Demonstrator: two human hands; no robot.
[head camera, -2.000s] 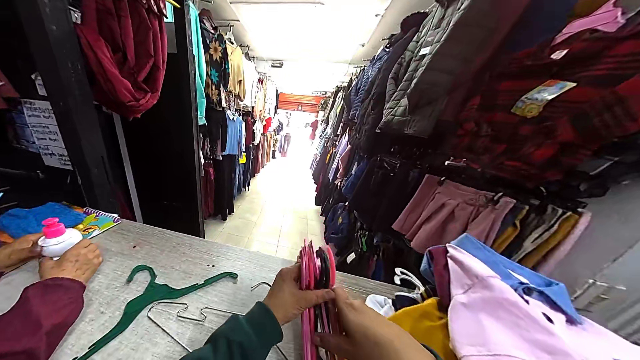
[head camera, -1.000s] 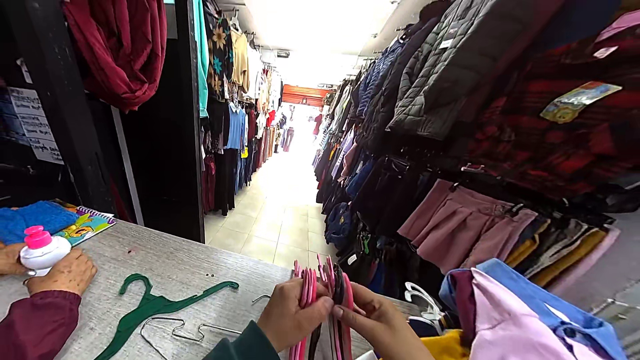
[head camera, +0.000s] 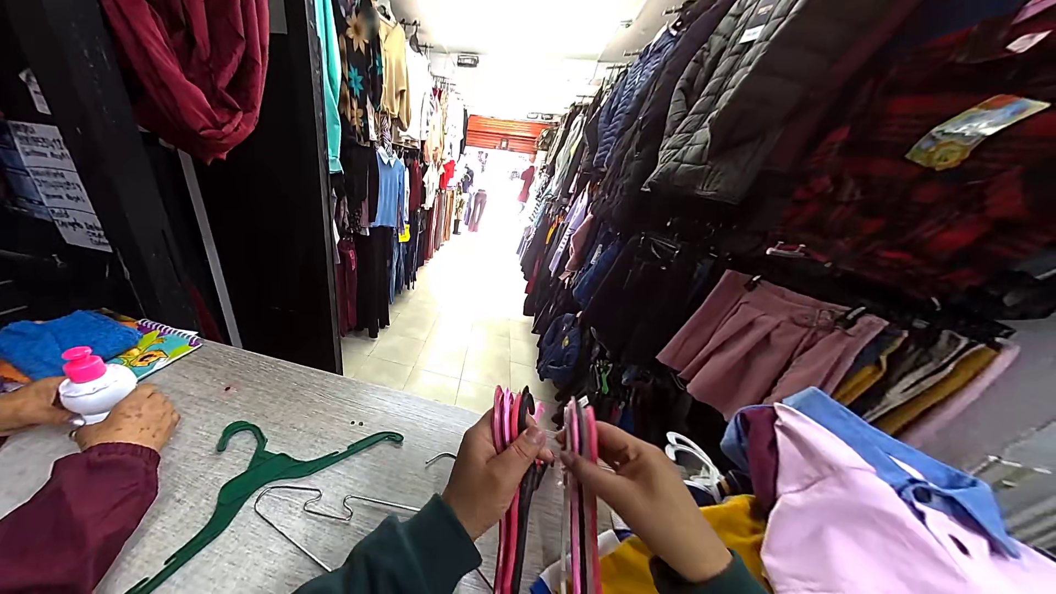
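Low in the middle of the view, my left hand (head camera: 499, 474) grips a bundle of pink and black hangers (head camera: 513, 528) by their upper part. Close beside it, my right hand (head camera: 639, 495) holds a second bundle of pink and dark hangers (head camera: 580, 528), with a narrow gap between the two bundles. Left of my hands, a green plastic hanger (head camera: 264, 469) lies on the grey counter (head camera: 330, 396). Next to it are metal wire hangers (head camera: 309, 505), partly hidden by my left sleeve. Folded pink and blue garments (head camera: 858, 511) are piled right of my right hand.
Another person's hands (head camera: 136, 417) hold a white bottle with a pink cap (head camera: 95, 388) at the counter's left. Behind it lie a blue cloth (head camera: 70, 340) and a spiral notebook (head camera: 157, 351). White hangers (head camera: 693, 462) rest by the garment pile. Clothes racks line both sides of a tiled aisle (head camera: 429, 351).
The hangers, gathered together between my hands two seconds ago, are now parted into two bundles, one in each hand. The other person's hands remain at the bottle.
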